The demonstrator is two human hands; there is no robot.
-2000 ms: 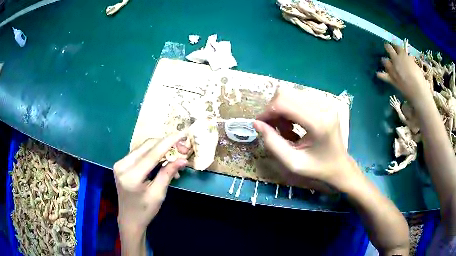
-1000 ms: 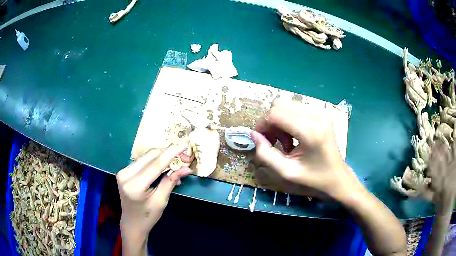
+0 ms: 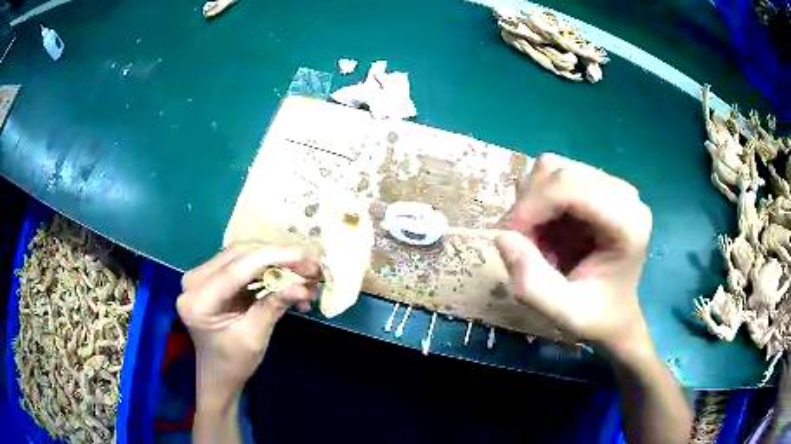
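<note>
My left hand (image 3: 238, 303) grips a pale beige figure body (image 3: 347, 264) by its limb end, above the mat's near left edge; small splayed prongs (image 3: 273, 279) stick out between the fingers. The body's smooth side is up, with a small brown spot at its top. My right hand (image 3: 581, 251) pinches a thin cotton swab (image 3: 468, 231), whose tip points left at the small white dish (image 3: 415, 223). The dish holds something dark and sits on the stained cardboard mat (image 3: 434, 165).
Several spare swabs (image 3: 431, 332) project from the mat's near edge. A crumpled tissue (image 3: 382, 91) lies beyond it. Figures are heaped at right (image 3: 746, 234), with limbs (image 3: 551, 45) near the far rail. A blue crate of parts (image 3: 69, 329) is at lower left, a small bottle (image 3: 52, 42) far left.
My right hand has moved right with the swab, away from the body to the dish. My left hand has shifted slightly left. The other person's arm has withdrawn from the heap at right.
</note>
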